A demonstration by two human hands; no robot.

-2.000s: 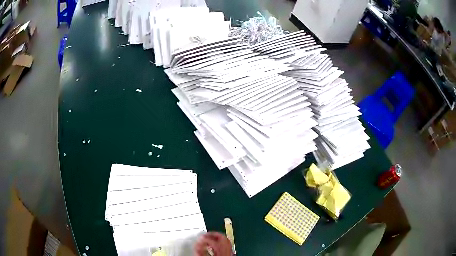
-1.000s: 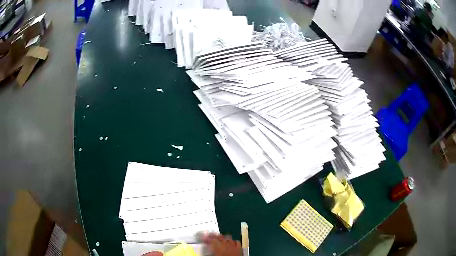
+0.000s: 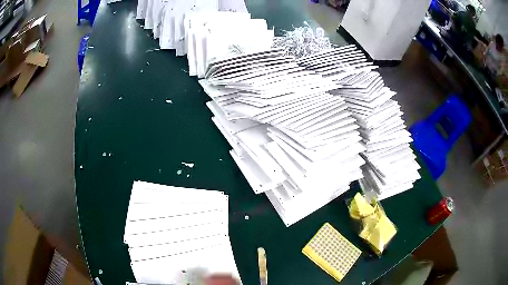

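Observation:
A fanned row of flat white panels [image 3: 178,222] lies at the lower left of the table in front of me. One of my hands [image 3: 221,279] shows only as a small blurred part at the bottom edge, over the nearest panels. From its place it looks like my right hand; whether it holds anything is hidden. My left hand is out of the picture. A narrow cream strip [image 3: 262,266] lies just right of the panels. A yellow dot sheet [image 3: 332,251] lies further right, with crumpled yellow material in a clear bag [image 3: 374,224] beside it.
Large overlapping stacks of white panels [image 3: 312,128] cover the middle of the dark green table [image 3: 139,128]. A tangled white heap [image 3: 302,40] is behind them. A red can [image 3: 440,211] stands at the right edge. An open carton [image 3: 25,245] is at the lower left; a blue stool [image 3: 443,133] is right.
My left hand and the yellow piece at the bottom edge have gone out of view. My right hand has moved lower and left, mostly out of the picture. The view has shifted slightly.

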